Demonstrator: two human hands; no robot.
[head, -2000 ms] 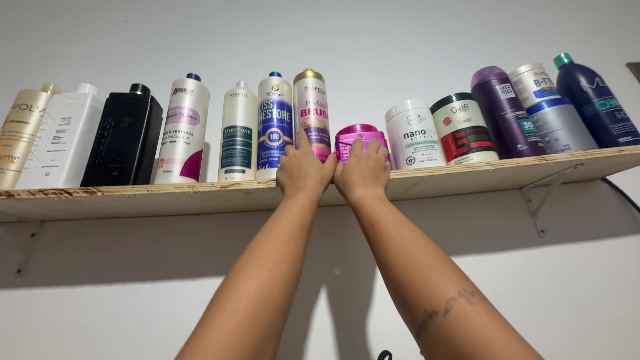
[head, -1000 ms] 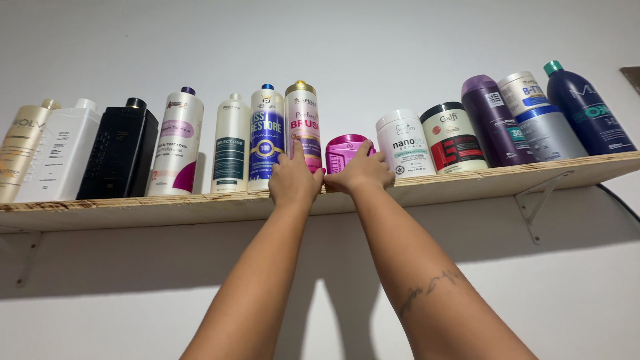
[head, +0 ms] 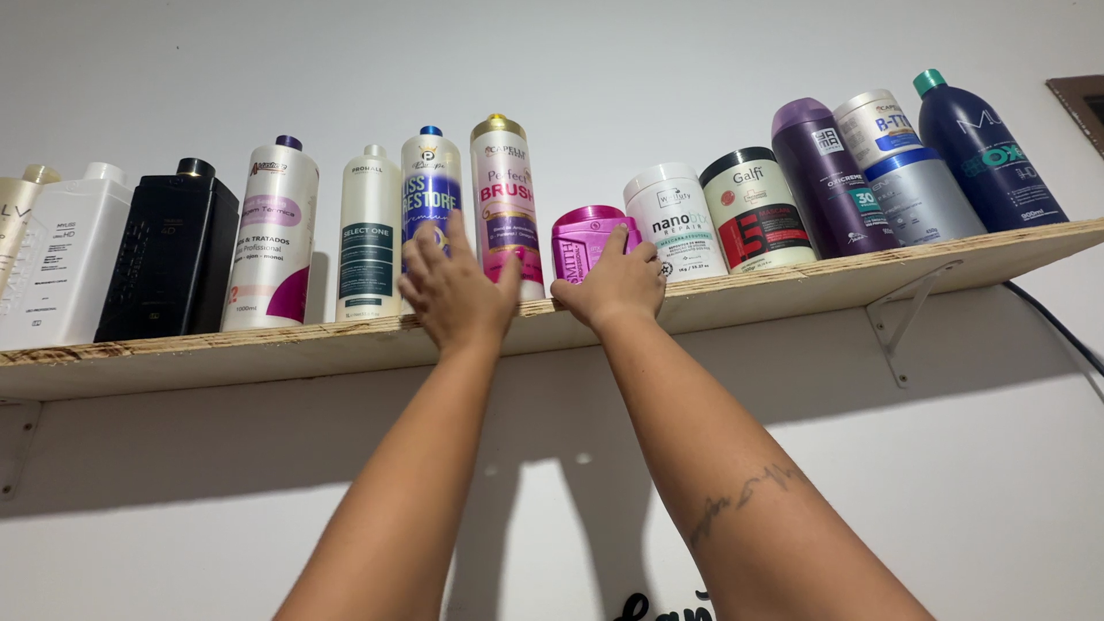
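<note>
My left hand (head: 460,289) is raised with its fingers spread, in front of a blue-and-white bottle (head: 430,185) and beside a white-and-pink bottle with a gold cap (head: 502,190). It holds nothing. My right hand (head: 617,280) rests at the shelf edge on a short magenta jar (head: 586,231), its fingers over the jar's front and right side. Just right of that jar stands a white jar (head: 677,224). A cream bottle with a dark green label (head: 366,250) is to the left of my left hand.
The wooden shelf (head: 371,349) hangs on metal brackets (head: 906,323). At left stand a black bottle (head: 168,259), a white bottle (head: 65,259) and a white-and-purple bottle (head: 274,233). At right are a cream-and-red jar (head: 759,216), a purple bottle (head: 828,185) and a navy bottle (head: 987,155).
My left hand has moved left off the white-and-pink bottle, and its fingers have spread. My right hand stays at the magenta jar.
</note>
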